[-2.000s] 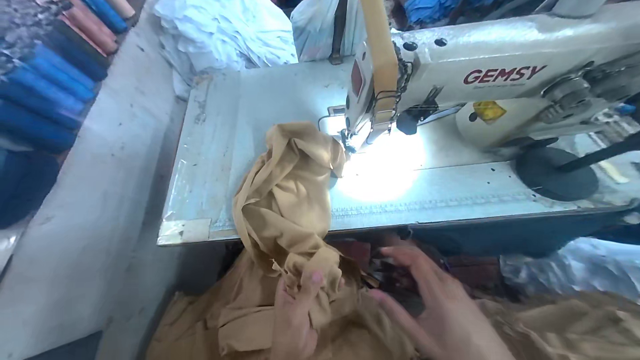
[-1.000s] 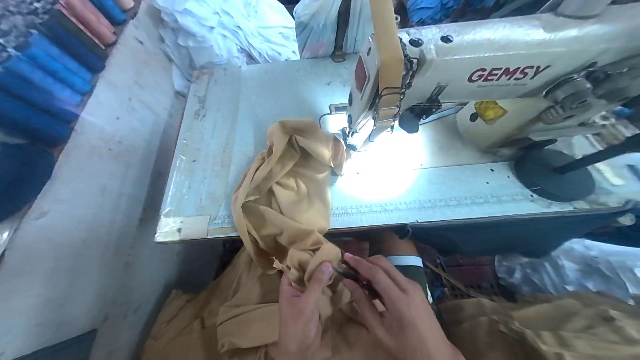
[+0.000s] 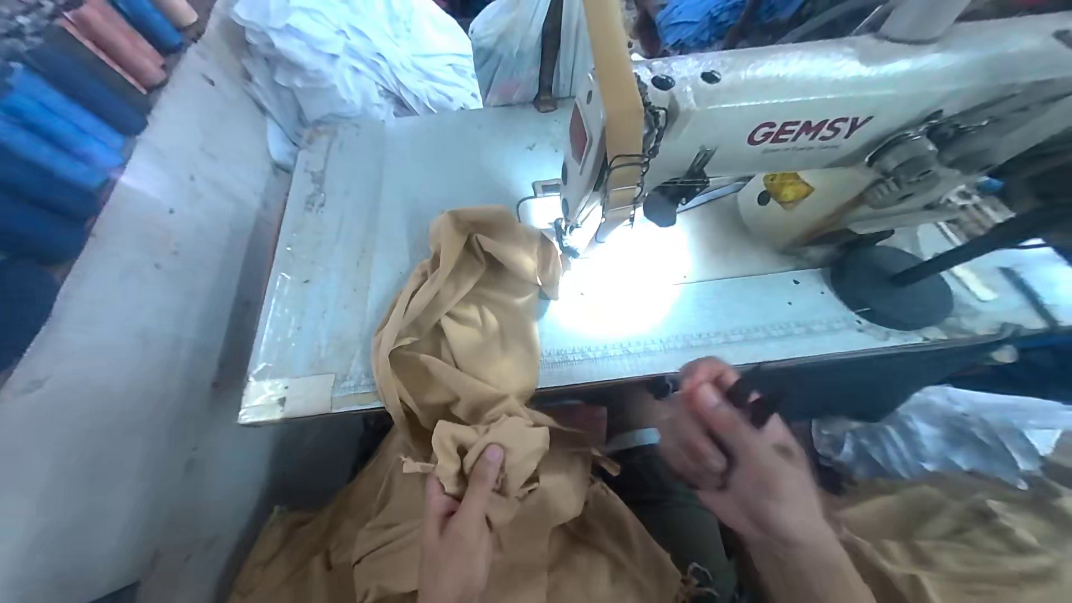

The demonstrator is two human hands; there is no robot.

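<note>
Tan fabric (image 3: pixel 477 335) lies bunched on the sewing machine table, its far end beside the needle area, and hangs over the front edge toward my lap. My left hand (image 3: pixel 465 511) grips a gathered part of it just below the table edge, thumb on top. To the right, apart from the fabric, my right hand (image 3: pixel 737 444) is blurred, its fingers curled around a small dark tool (image 3: pixel 754 394), whose kind I cannot tell. Above the table stands the white Gemsy sewing machine (image 3: pixel 779 109), its lamp lighting the needle area brightly. A tan strip (image 3: pixel 618 92) hangs down the machine's head.
White fabric (image 3: pixel 360 50) is heaped behind the table. Blue and pink fabric rolls (image 3: pixel 67 126) lie at the far left, past a pale ledge (image 3: pixel 126 276). A black round base (image 3: pixel 890 286) sits at the table's right. More tan fabric (image 3: pixel 963 536) lies at lower right.
My right hand came to the fabric beside my left hand with the dark tool, then moved away to the right, still holding it. My left hand stays on the fabric.
</note>
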